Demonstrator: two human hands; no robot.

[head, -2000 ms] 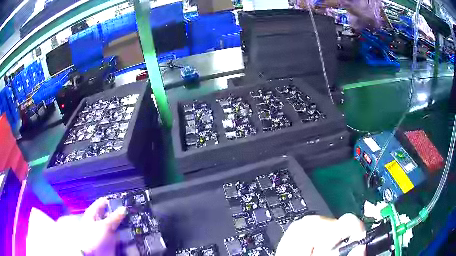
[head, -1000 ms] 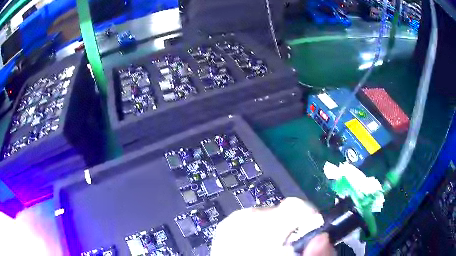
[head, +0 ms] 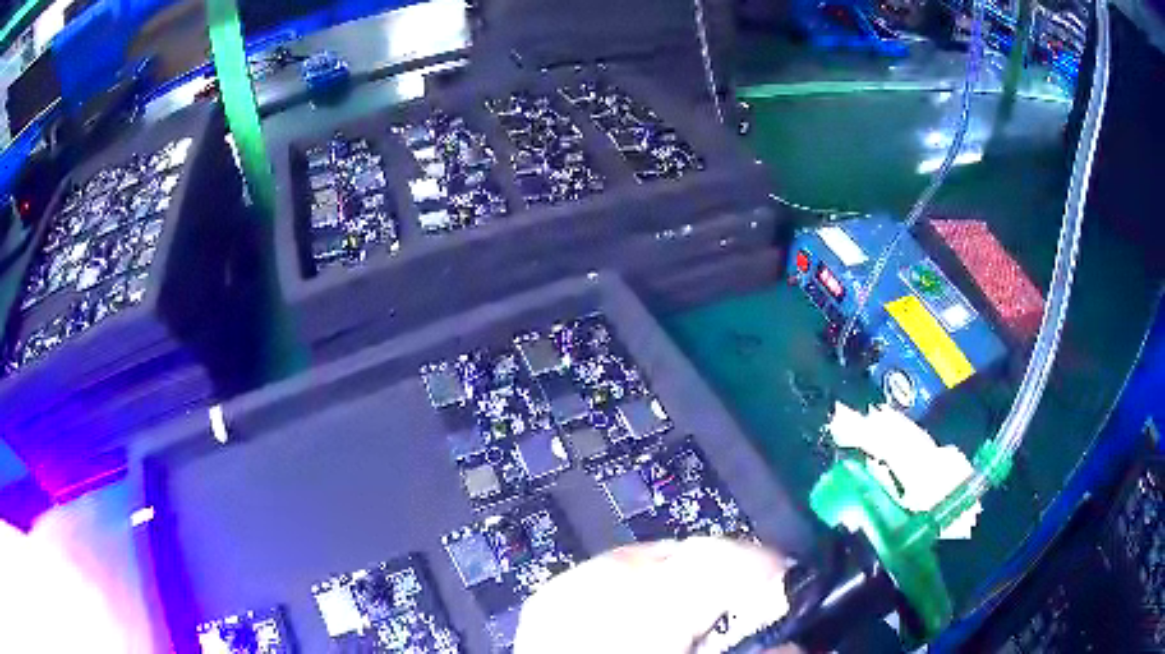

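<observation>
My right hand (head: 658, 600) is at the bottom centre, partly cut off by the frame's lower edge. It holds a dark dispensing syringe (head: 837, 594) with a bright green adapter head (head: 894, 537). The syringe's tip is hidden. The hand covers part of the near foam tray (head: 307, 473), where several circuit boards (head: 492, 422) lie at the right and along the bottom. My left hand is not clearly in view; only white-purple glare shows at the lower left.
A blue dispenser (head: 901, 313) stands at the right beside a red block (head: 990, 268). A crumpled white wipe (head: 905, 454) lies before it. A clear hose (head: 1060, 294) rises from the adapter. Stacked foam trays (head: 511, 236) with boards stand behind, near a green post (head: 236, 96).
My left hand, holding a board over the tray two seconds ago, has left the view. The view has swung right and down. My right hand still holds the syringe low over the tray.
</observation>
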